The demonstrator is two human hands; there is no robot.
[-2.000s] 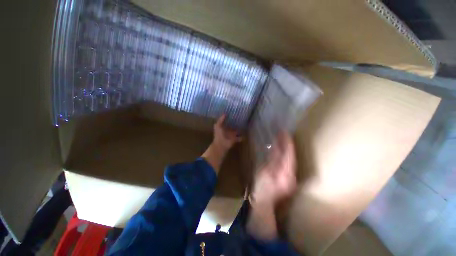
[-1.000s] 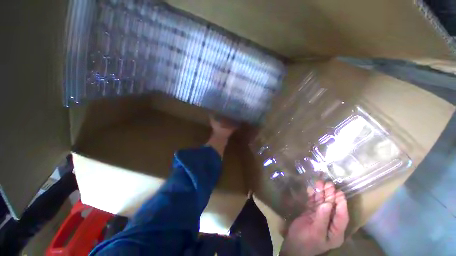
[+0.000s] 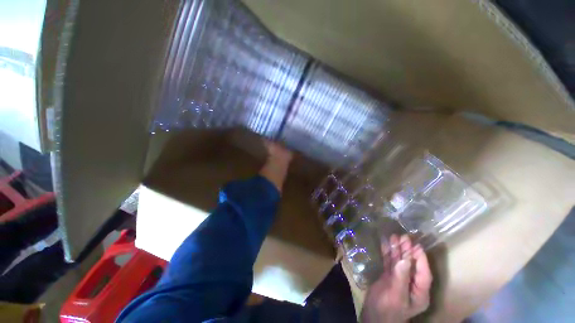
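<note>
A stack of clear blister trays (image 3: 277, 88) stands along the back of the open brown carton (image 3: 202, 154), its edges showing as fine parallel lines. My left hand (image 3: 277, 163) reaches into the carton against the lower side of the stack; its fingers are mostly hidden there, so its grip cannot be told. My right hand (image 3: 403, 274) holds a single clear blister tray (image 3: 435, 192) by its lower edge at the right end of the stack, over the carton's right side.
Carton flaps rise at the left (image 3: 104, 120) and along the top right. A red plastic stool (image 3: 116, 287) stands at the lower left, with another red object (image 3: 19, 202) further left. Grey floor (image 3: 536, 271) shows at the lower right.
Since two seconds ago, the blurred clear piece at my right hand has given way to a tray spread flat to the right. The view has shifted, showing more at the left.
</note>
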